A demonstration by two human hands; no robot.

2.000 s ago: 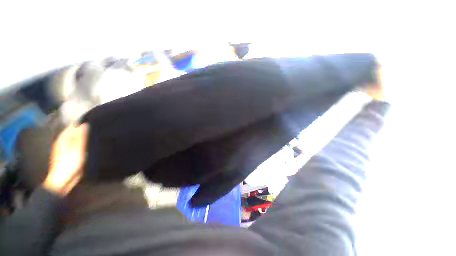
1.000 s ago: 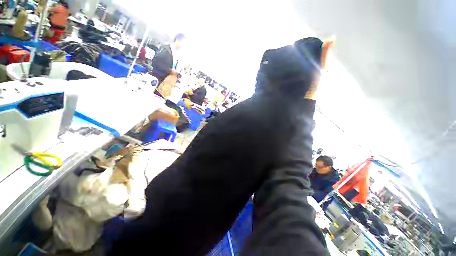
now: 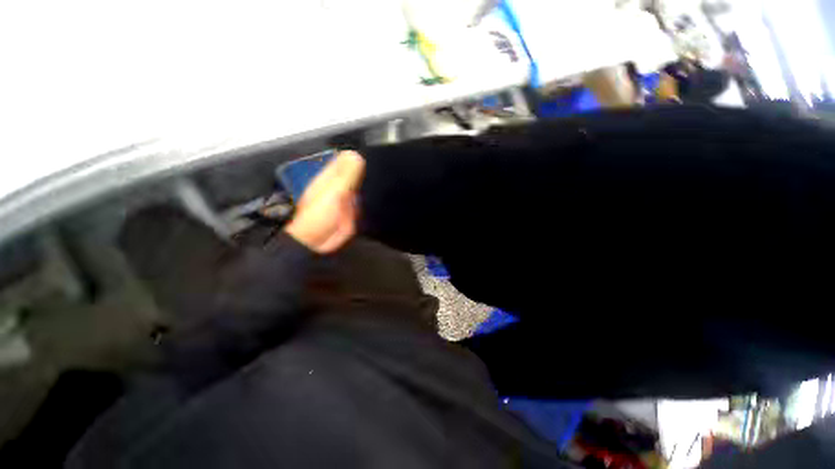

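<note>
A long piece of plain black fabric [image 3: 595, 238] stretches from the middle of the view to the right edge. My left hand [image 3: 330, 203] is at its left end, with the thumb up along the edge and the fingers partly hidden; it appears to grip the cloth. My right hand is out of the picture. A dark shape at the bottom right corner may be my right sleeve. The view is blurred and partly overexposed.
The white machine table [image 3: 229, 82] runs across the upper left, with blurred yellow-green snips [image 3: 426, 55] on it. Blue crates [image 3: 545, 417] show below the fabric. Grey under-table parts lie left. Blurred workshop items show at upper right.
The view has swung down and left. The black fabric, raised steeply by my right hand before, now spans sideways. My left hand has come into view; my right hand has gone out.
</note>
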